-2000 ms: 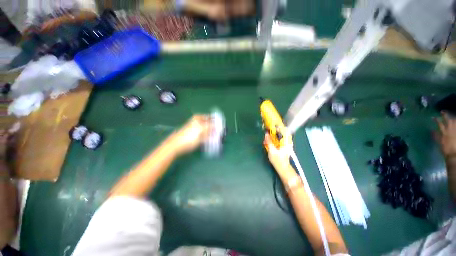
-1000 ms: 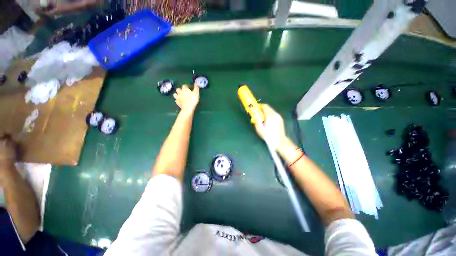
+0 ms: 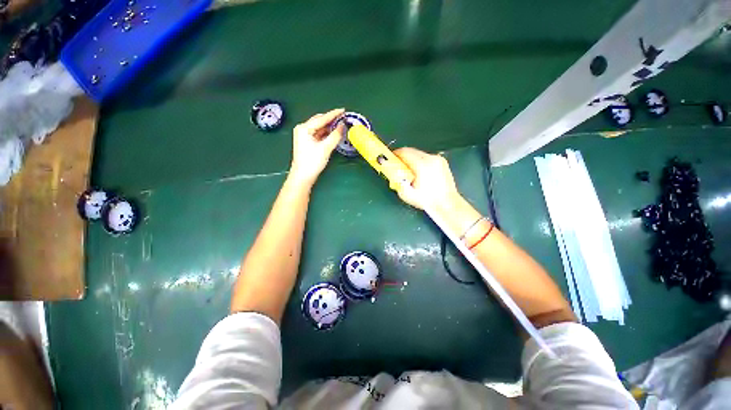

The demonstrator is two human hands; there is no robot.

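Observation:
My right hand (image 3: pixel 425 178) is closed around a yellow hot glue gun (image 3: pixel 383 158), a long white glue stick (image 3: pixel 501 295) trailing from its back. The gun's dark nozzle is over a round unit (image 3: pixel 348 144) with a black rim and pale face. My left hand (image 3: pixel 317 146) has its fingers on the left edge of that unit, which lies on the green table (image 3: pixel 385 210); the gun partly covers it. Another round unit (image 3: pixel 267 114) lies to the left. Two more, one (image 3: pixel 361 274) with a reddish wire and one (image 3: pixel 325 305), touch each other nearer me.
Two units (image 3: pixel 119 215) lie at left beside a brown board (image 3: pixel 48 212). A blue tray (image 3: pixel 132 40) and white bags (image 3: pixel 28 112) are upper left. A slanted metal upright (image 3: pixel 577 100), spare glue sticks (image 3: pixel 583 240), several units and a black parts pile (image 3: pixel 681 232) are right.
My left hand has moved right onto the unit, and the glue gun has come left with its nozzle over it. The whole view has shifted. The two near units stay side by side.

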